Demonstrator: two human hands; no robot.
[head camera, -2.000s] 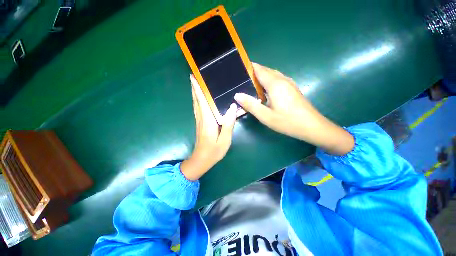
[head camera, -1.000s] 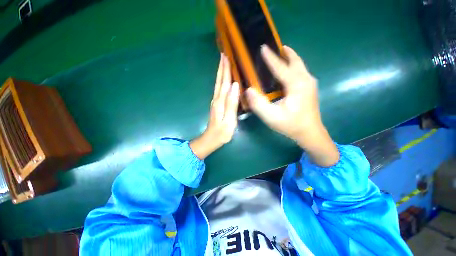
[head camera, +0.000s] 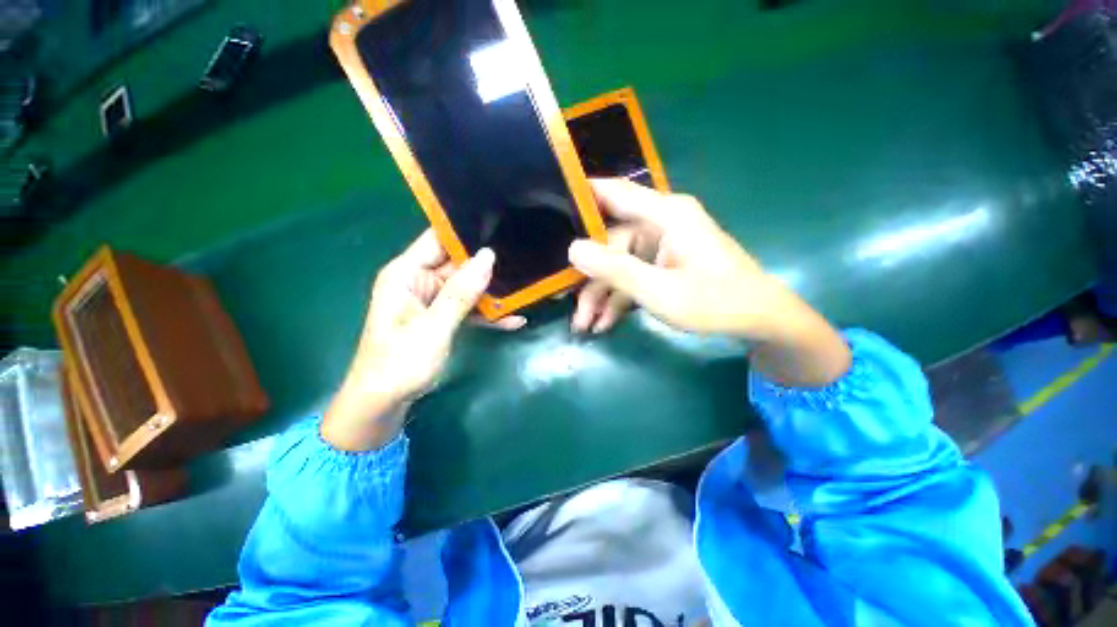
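Note:
An orange frame with a glossy black phone screen unit (head camera: 472, 147) in it is held up, tilted, glass facing me. My left hand (head camera: 410, 325) grips its lower left corner, thumb on the front rim. My right hand (head camera: 674, 270) grips its lower right edge, thumb on the front. The fingers behind the frame are partly hidden. Behind it on the dark-green bench lies another orange frame with black glass (head camera: 609, 141), partly covered by the held unit and my right hand.
A stack of empty orange-brown frames (head camera: 202, 355) stands at left, a lower stack (head camera: 113, 492) beside it and a pale ribbed stack (head camera: 34, 429) leftmost. Small devices (head camera: 229, 59) lie at the upper left. Bubble wrap (head camera: 1094, 172) is at the right edge.
The loaded orange stack was between both hands. Now one framed unit is lifted toward me and to the left, held by both hands, and the other black-glass frame shows behind it.

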